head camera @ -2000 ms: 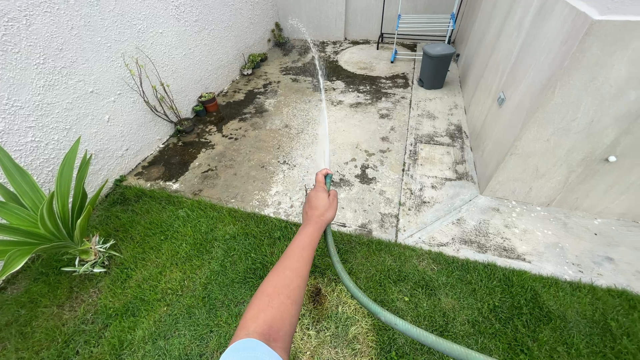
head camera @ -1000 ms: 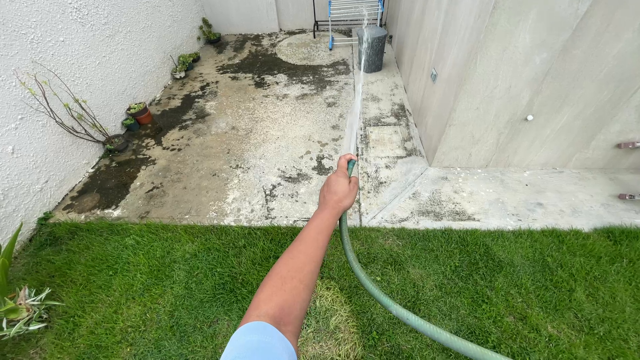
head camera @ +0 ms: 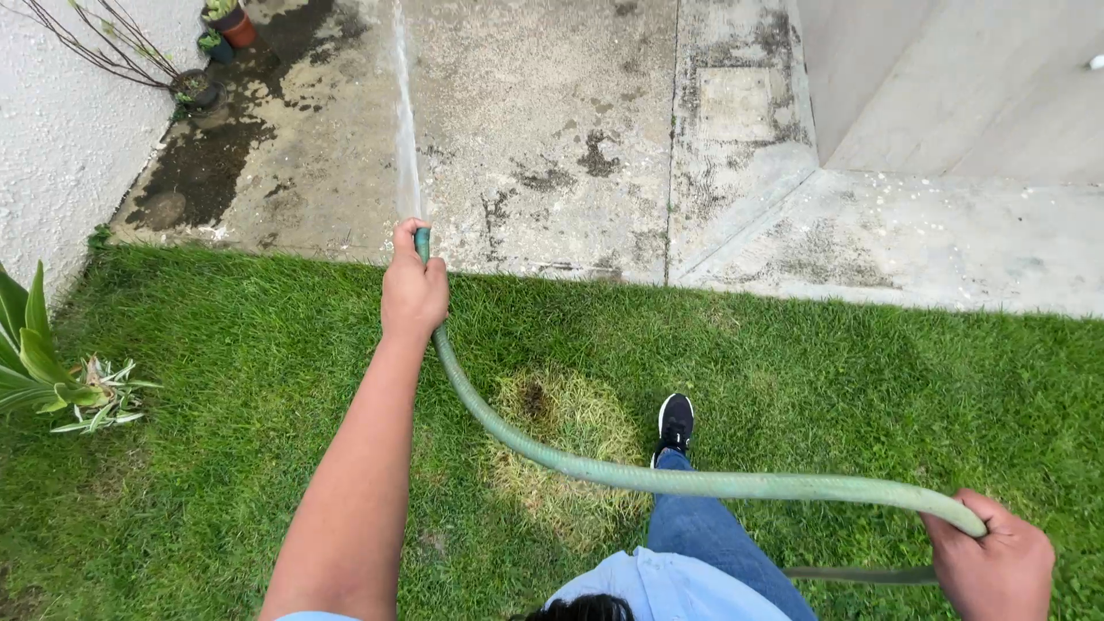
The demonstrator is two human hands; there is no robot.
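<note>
My left hand [head camera: 416, 289] grips a green garden hose [head camera: 552, 457] close to its outlet end, with the index finger at the mouth. A stream of water [head camera: 405, 121] shoots from it over the stained concrete slab [head camera: 535, 103]. From there the hose curves across above the lawn to my right hand [head camera: 992, 556], which is closed around it at the lower right. Another stretch of hose [head camera: 862, 574] runs lower down, behind my leg.
Potted plants [head camera: 233, 26] line the textured white wall [head camera: 78, 112] at the left. A broad-leaved plant [head camera: 39, 345] stands on the lawn [head camera: 224, 362]. A gray wall [head camera: 931, 78] rises at the right. My shoe [head camera: 675, 421] is on the grass.
The view has tilted down strongly. My right hand on the hose, my leg and my shoe have come into view. The water first swung right toward the gray bin, then back left.
</note>
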